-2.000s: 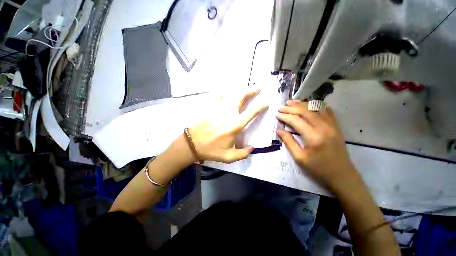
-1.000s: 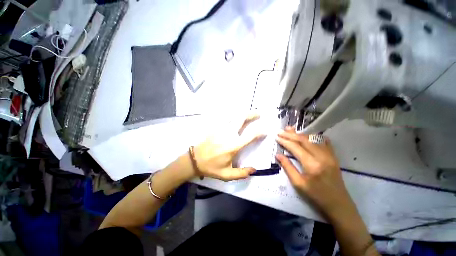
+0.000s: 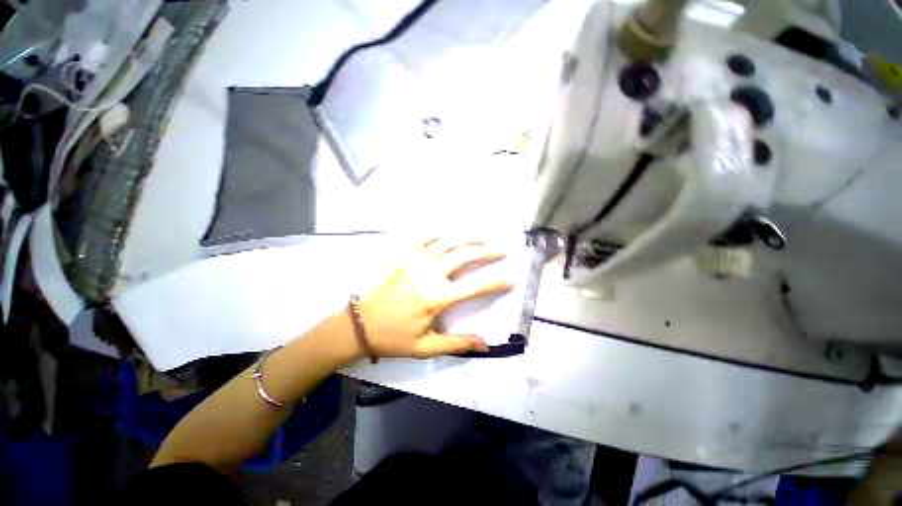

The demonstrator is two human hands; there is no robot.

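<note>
A long white panel [image 3: 218, 306] lies across the table, its right end at the presser foot [image 3: 546, 240] of the white sewing machine [image 3: 682, 168]. Dark binding [image 3: 499, 350] shows along its near edge at the right end. My left hand [image 3: 420, 301] lies flat on the panel, fingers spread, left of the foot, gripping nothing. My right hand is not visible; only a blurred skin-toned patch, perhaps my right arm, shows at the lower right corner. Glare hides the detail around my left fingers.
A grey dark-edged panel [image 3: 267, 163] lies behind the work, beside a pale piece with a black band [image 3: 381, 42]. A small ring [image 3: 431, 126] is on the tabletop. Offcut strips [image 3: 49, 262] pile at left. A blue crate [image 3: 148, 415] is below the table.
My right hand has left the panel beside the foot and gone out of view to the right. My left hand stays on the panel. The camera view has shifted.
</note>
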